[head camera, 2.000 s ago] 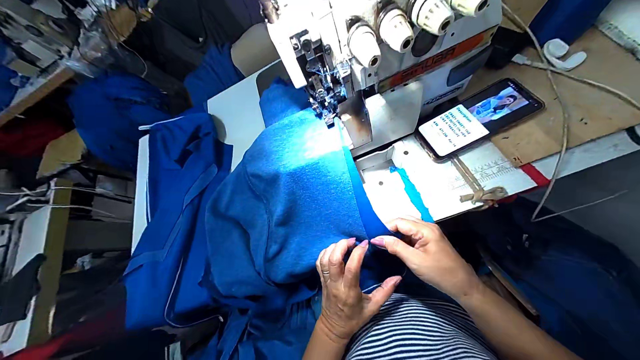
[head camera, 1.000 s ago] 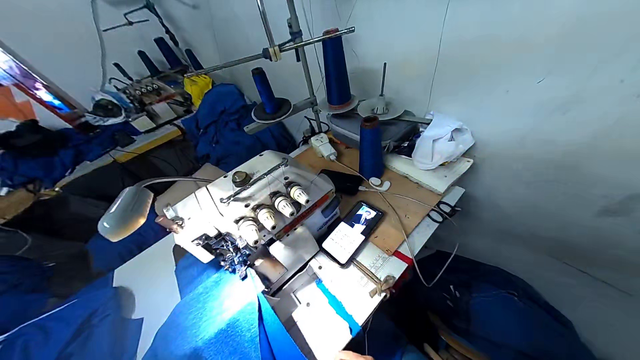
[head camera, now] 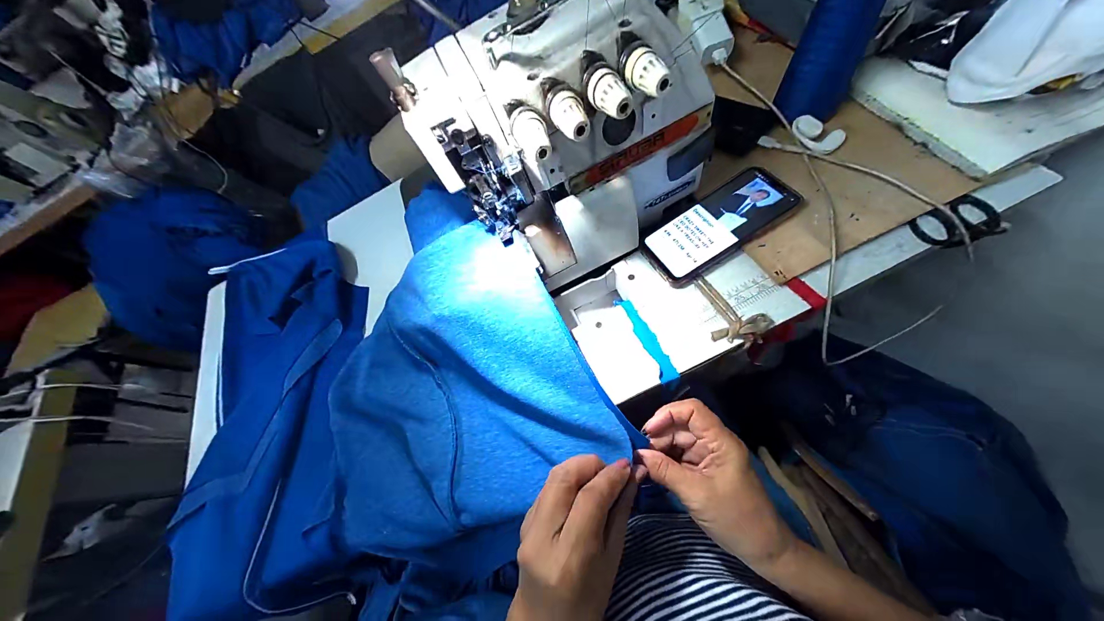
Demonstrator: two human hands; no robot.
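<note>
A blue knit fabric piece (head camera: 483,371) lies across the front of a white overlock sewing machine (head camera: 561,103), its far end under the lit presser foot (head camera: 507,231). My left hand (head camera: 573,526) pinches the near corner of its right edge between thumb and fingers. Close beside it, almost touching, my right hand (head camera: 703,474) grips the same edge with thumb and forefinger. The edge runs fairly straight from the foot to my fingers. More blue garment pieces (head camera: 276,371), some with white thread along the edge, lie to the left.
Right of the machine lie a lit smartphone (head camera: 723,226), a white cable (head camera: 828,198), scissors (head camera: 956,221) and a blue thread cone (head camera: 828,60). A light-blue fabric strip (head camera: 649,343) hangs over the table edge. Dark blue cloth (head camera: 940,483) is heaped below at the right.
The view swung up toward the wall and thread stand, then back down to the hands. Both hands hold the fabric edge, as they did two seconds ago.
</note>
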